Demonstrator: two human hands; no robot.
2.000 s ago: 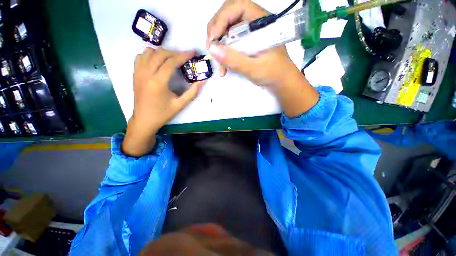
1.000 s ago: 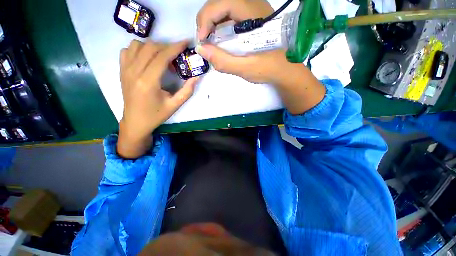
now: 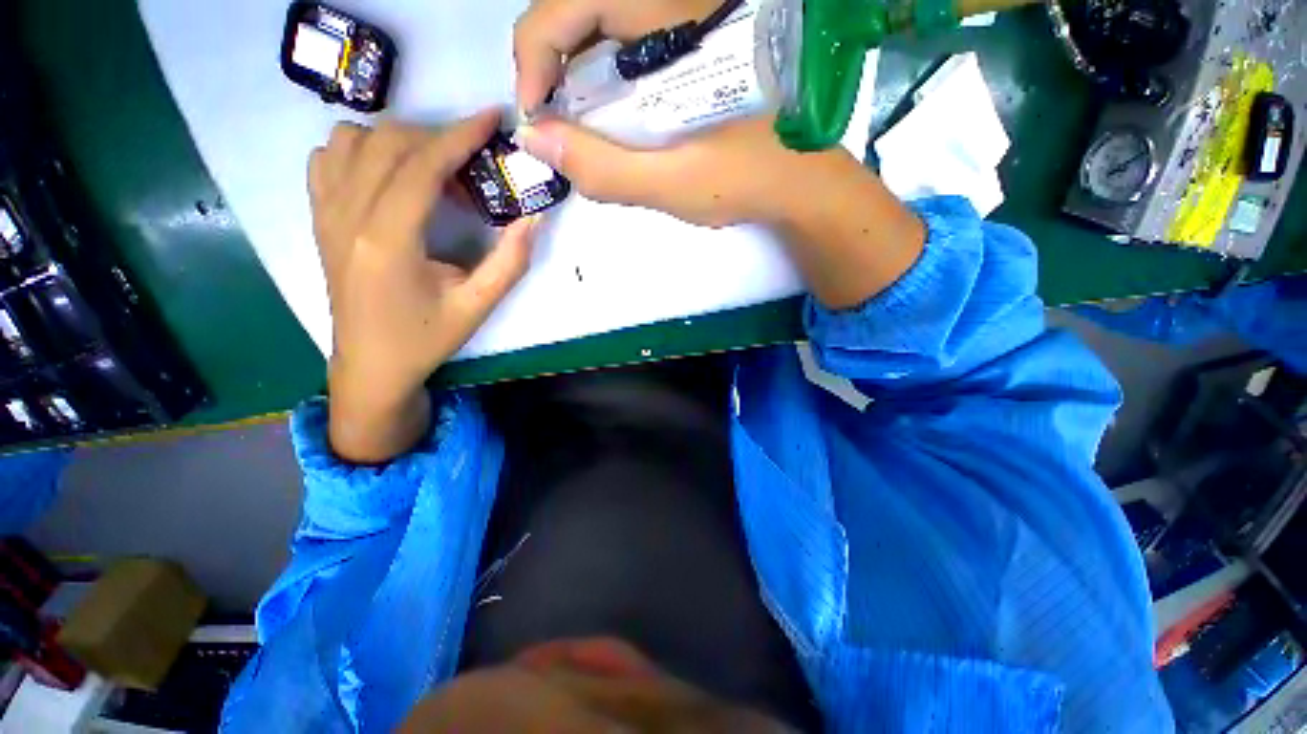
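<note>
My left hand holds a black watch housing between thumb and fingers over the white paper sheet. A pale rectangle and orange marks show inside it. My right hand holds the dispensing syringe like a pen, tilted, its lower end at the housing's upper edge. The tip is hidden by my fingers. A green adapter sits at the syringe's rear, and a black cable end lies along the barrel. A second housing lies on the sheet at the upper left.
A black parts tray with housings is at the left edge. Crumpled white wipes lie right of the sheet. A grey dispenser box with a round gauge and a black housing on top stands at the right.
Both hands, the held housing and the syringe have shifted left in view. The sheet, second housing and tray have also shifted left. The grip on housing and syringe looks the same.
</note>
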